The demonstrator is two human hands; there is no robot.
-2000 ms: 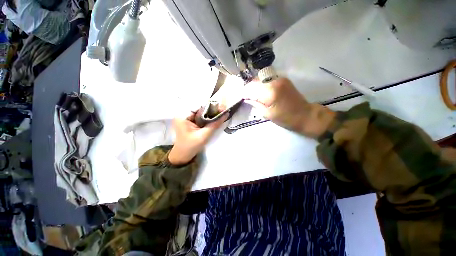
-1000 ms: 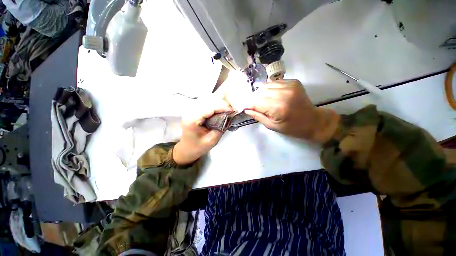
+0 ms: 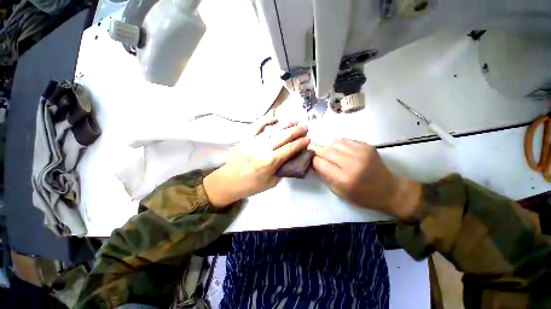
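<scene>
The dark brown band (image 3: pixel 295 166) lies on the white table just below the needle area. My left hand (image 3: pixel 261 160) lies flat over it, palm down, with the fingers pointing to the presser foot (image 3: pixel 309 99). My right hand (image 3: pixel 353 172) pinches the band's right edge between thumb and fingers. The pale cloth (image 3: pixel 181 158) spreads left from under my left hand. Part of the band and the cloth's join to it are hidden under my left hand.
The sewing machine head (image 3: pixel 329 42) stands above the hands. An awl-like tool (image 3: pixel 425 122) and orange-handled scissors (image 3: pixel 534 148) lie at the right. A lamp (image 3: pixel 170 42) is at the upper left. Folded garment pieces (image 3: pixel 55 163) with dark bands lie far left.
My left hand has turned from gripping the band's side to lying flat over it. My right hand has moved lower, away from the needle. The band looks flatter. The camera view has shifted.
</scene>
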